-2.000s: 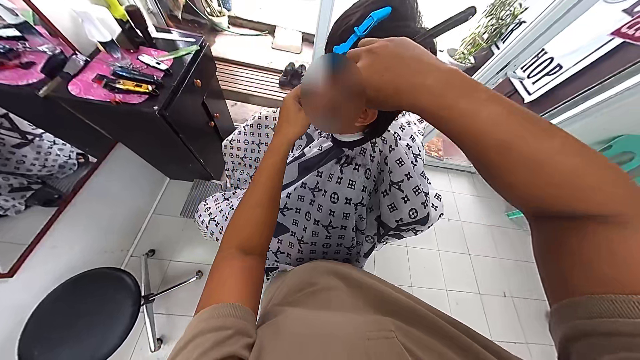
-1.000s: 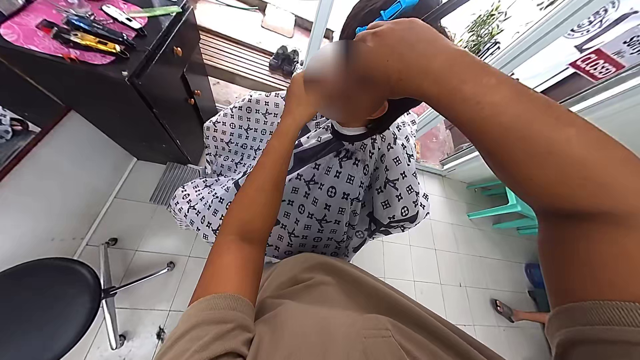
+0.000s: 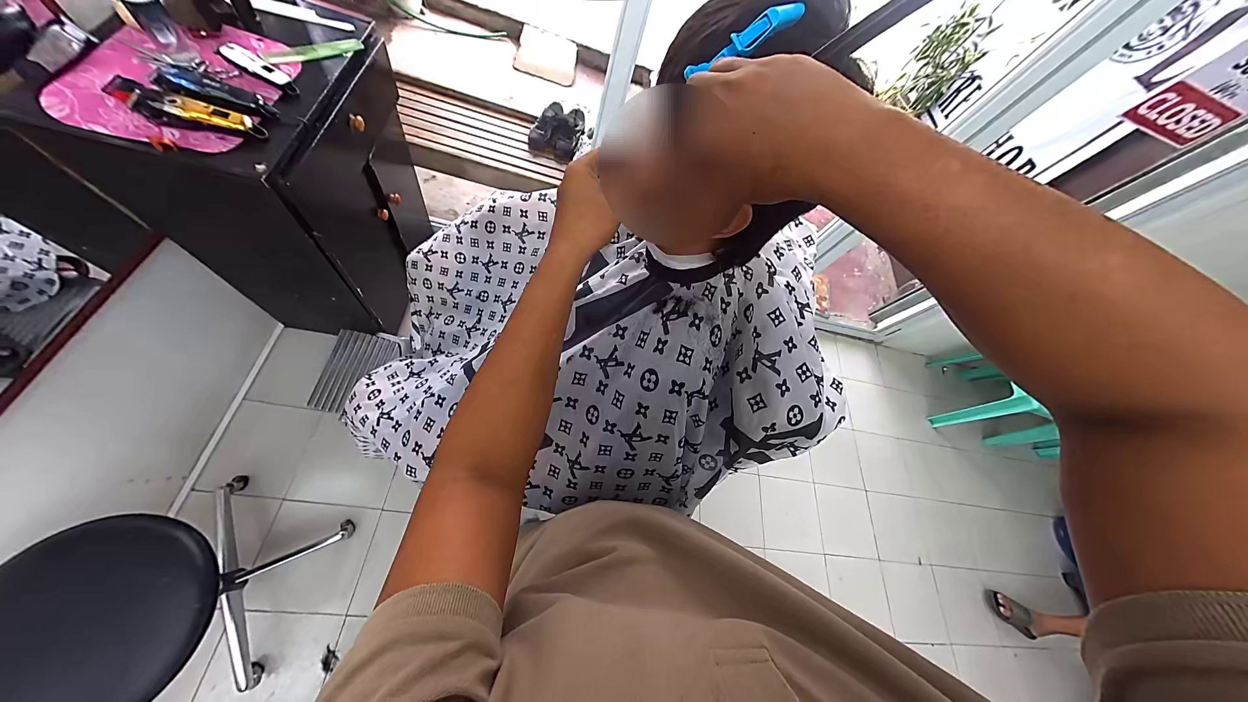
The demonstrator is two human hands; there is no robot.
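A seated person wears a white patterned barber cape point(image 3: 634, 390) in front of me, with dark cut hair lying near its collar. A blue hair clip point(image 3: 749, 39) holds the dark hair point(image 3: 702, 34) on top of the head. My right hand point(image 3: 780, 127) is at the side of the head, just under the clip, its fingers bent. My left hand point(image 3: 585, 210) is raised at the other side of the face, below and left of my right hand. Blur hides the fingertips of both hands, so what they hold cannot be seen.
At the left, a black cabinet point(image 3: 322, 224) carries a pink mat point(image 3: 78, 107) with hair clippers point(image 3: 185, 109) and a green comb point(image 3: 314, 51). A black wheeled stool point(image 3: 107, 604) stands lower left. At the right are green plastic stools point(image 3: 1004, 409), a glass door and another person's sandalled foot point(image 3: 1019, 614).
The view has shifted since two seconds ago, bringing the green stools and the sandalled foot into sight. Both my hands remain at the seated person's head.
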